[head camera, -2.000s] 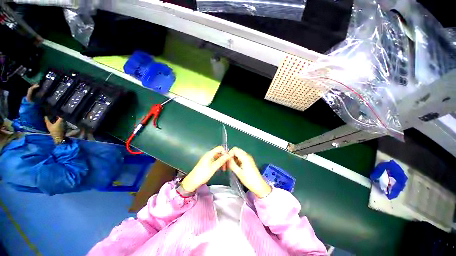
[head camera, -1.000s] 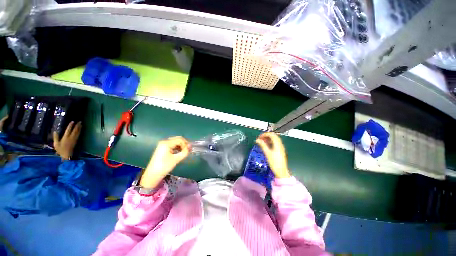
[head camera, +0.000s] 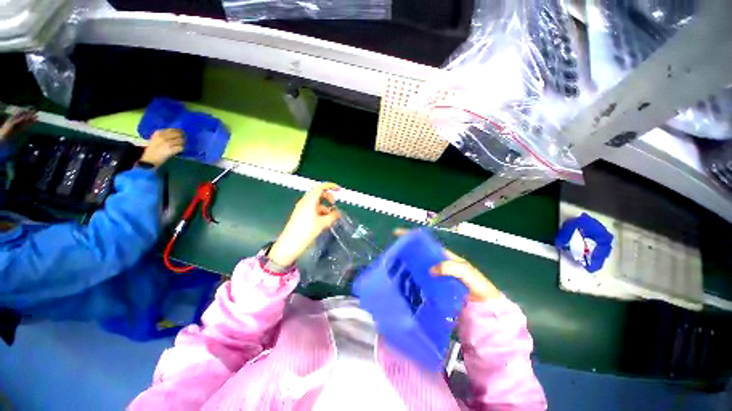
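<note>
My left hand (head camera: 309, 221) pinches the upper edge of a clear plastic bag (head camera: 341, 253), which hangs over the green bench. My right hand (head camera: 464, 274) holds a blue plastic bin (head camera: 413, 297) by its right side. The bin is lifted, tilted and blurred, close to the right of the bag, with dark bits visible inside. The bin hides part of the bag's right side and most of my right fingers.
A red air gun (head camera: 195, 210) lies left on the bench. A neighbour's hand (head camera: 164, 146) is at blue bins (head camera: 207, 135) on a yellow-green mat. A black tray (head camera: 68, 170) is far left. A metal post (head camera: 490, 197) and another blue bin (head camera: 585, 242) stand right.
My right hand has lifted and tilted the blue bin from the bench. My left hand has moved up and right with the bag. The neighbour's hand has reached the blue bins.
</note>
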